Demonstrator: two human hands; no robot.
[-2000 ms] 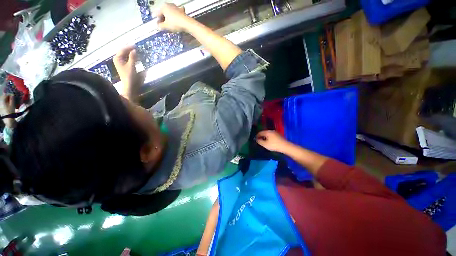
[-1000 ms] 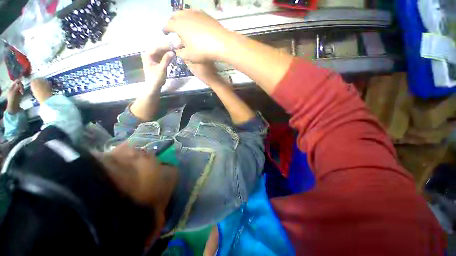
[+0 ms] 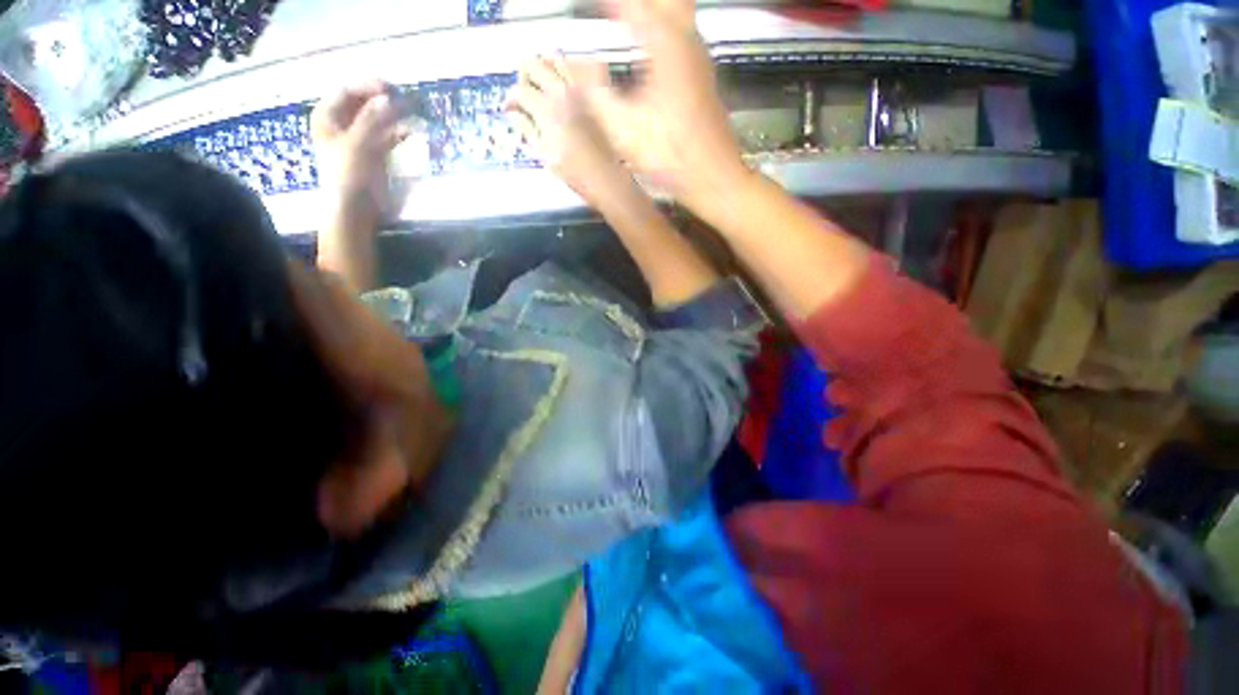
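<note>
My right hand (image 3: 659, 102) is blurred above the line rail, beside the hand of the person in denim; its fingers reach the top edge of the picture and I cannot tell whether it holds anything. Only a strip of my left forearm shows beside my blue apron (image 3: 652, 597) at the bottom; my left hand is out of view. Circuit board panels (image 3: 469, 122), speckled blue-white under glare, lie on the line under the other person's hands. The silver line rail (image 3: 897, 174) runs along the bench front.
A person in a denim jacket (image 3: 544, 435) sits close on the left, dark-haired head at lower left. A black component pile (image 3: 204, 30) and clear plastic bag (image 3: 68, 54) are at upper left. A blue tray (image 3: 1135, 136) with white pieces is at upper right, above brown cardboard (image 3: 1046, 292).
My right hand rose from beside the blue tray to the line, then moved right, away from the other person's hands. The denim-clad person's hands have drawn apart. The view has shifted.
</note>
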